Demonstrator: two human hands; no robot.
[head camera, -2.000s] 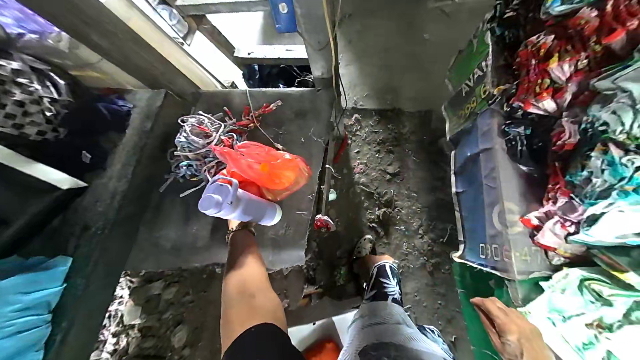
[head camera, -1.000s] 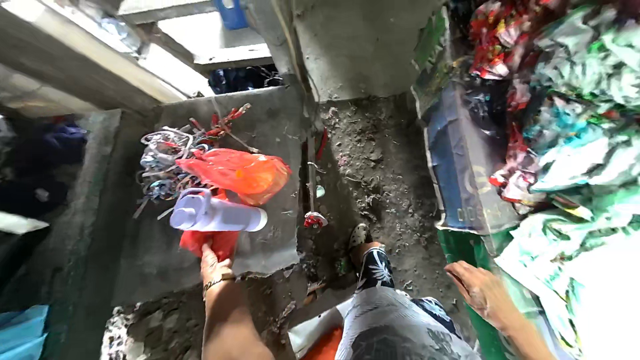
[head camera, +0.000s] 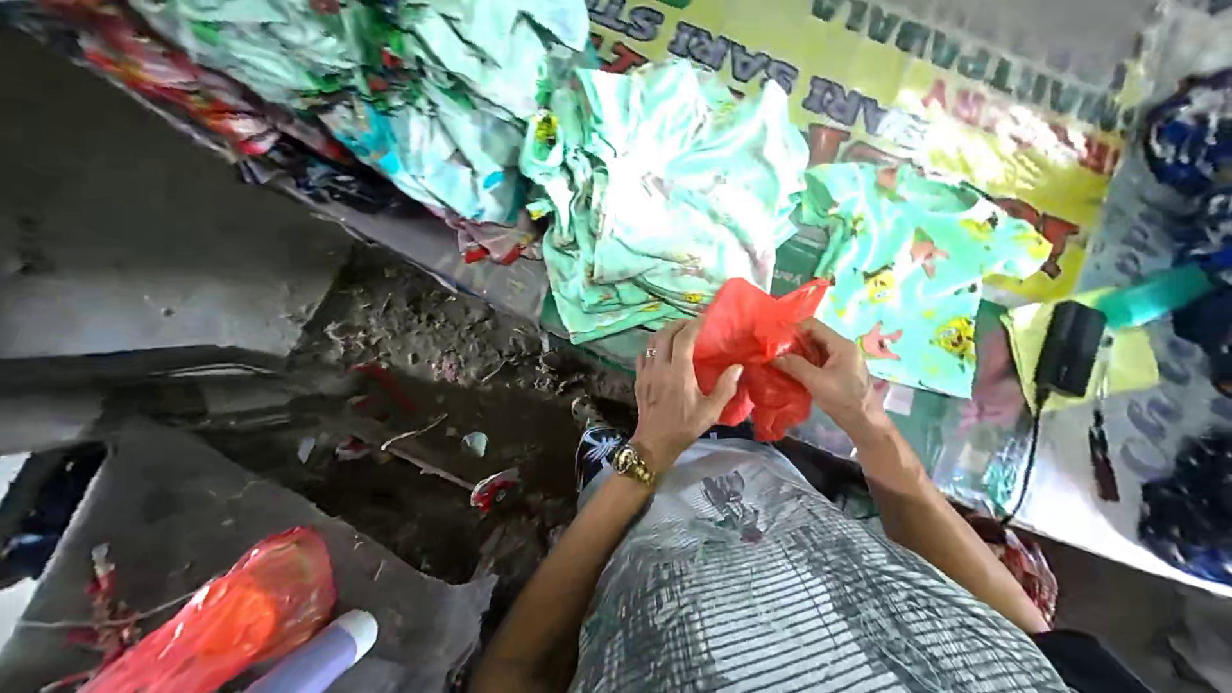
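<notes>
A crumpled red plastic bag (head camera: 756, 351) is held between both hands in front of my body. My left hand (head camera: 679, 385), with a ring and a gold watch, grips its left side. My right hand (head camera: 833, 371) pinches its right side. Just beyond the bag lies a stack of pale green printed cloth (head camera: 664, 212). To the right of that, a green printed garment (head camera: 914, 260) is spread flat. At the lower left, another red plastic bag (head camera: 241, 606) with something orange in it lies beside a lavender bottle (head camera: 322, 654).
More piled fabric (head camera: 433, 115) spreads along the upper left of the table. A printed yellow tarpaulin (head camera: 962, 106) covers its far part. A black adapter with a cord (head camera: 1070, 348) lies at the right. The dirt floor (head camera: 414, 327) holds scraps and a stick. Dark cloth is bundled at the far right.
The view has swung right toward the table. My left hand has left the spot by the bottle, where it was on red plastic one second ago; both hands now hold a red bag.
</notes>
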